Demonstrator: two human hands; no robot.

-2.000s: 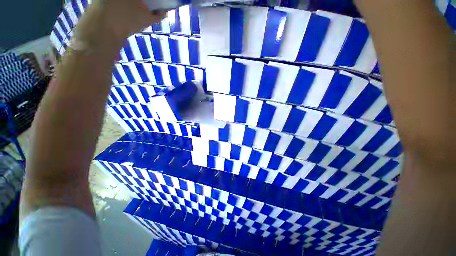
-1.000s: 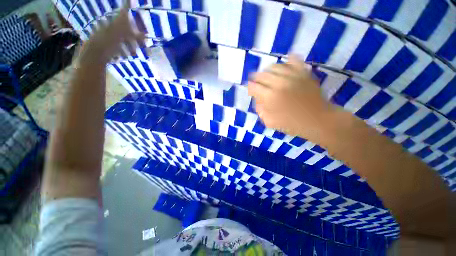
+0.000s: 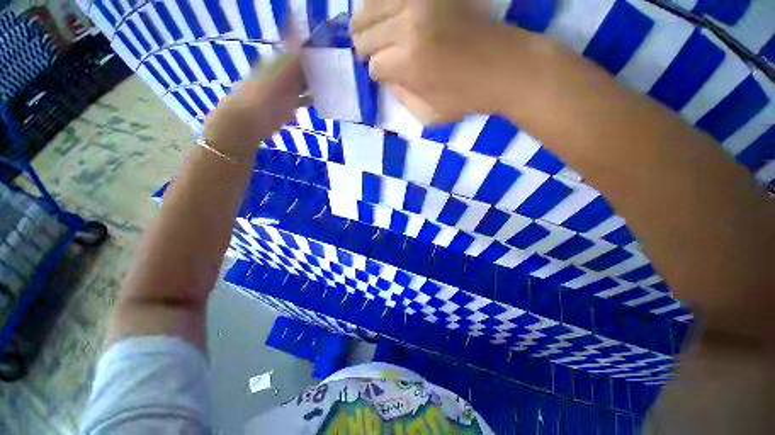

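Note:
A tall stack of blue-and-white cartons [image 3: 501,183] fills the middle and right of the view in long rows. A carton with a white face [image 3: 332,83] and a blue side is at the top centre, between my hands. My left hand [image 3: 259,106] is blurred, with its fingers against the carton's left edge. My right hand [image 3: 416,59] is bent over its right side, with curled fingertips at the blue edge. The fingers partly hide the carton. Both hands are bare.
Lower rows with blue tops [image 3: 357,242] step out towards me. Blue cartons [image 3: 297,340] lie low on the grey floor [image 3: 234,336], near a small white piece [image 3: 260,381]. A blue-framed trolley [image 3: 42,191] with pale goods stands at left. My printed shirt shows at the bottom.
My right hand has moved up and left to the carton. My left hand has moved right to its other side. The tilted carton in the gap now stands straighter. The view has shifted slightly.

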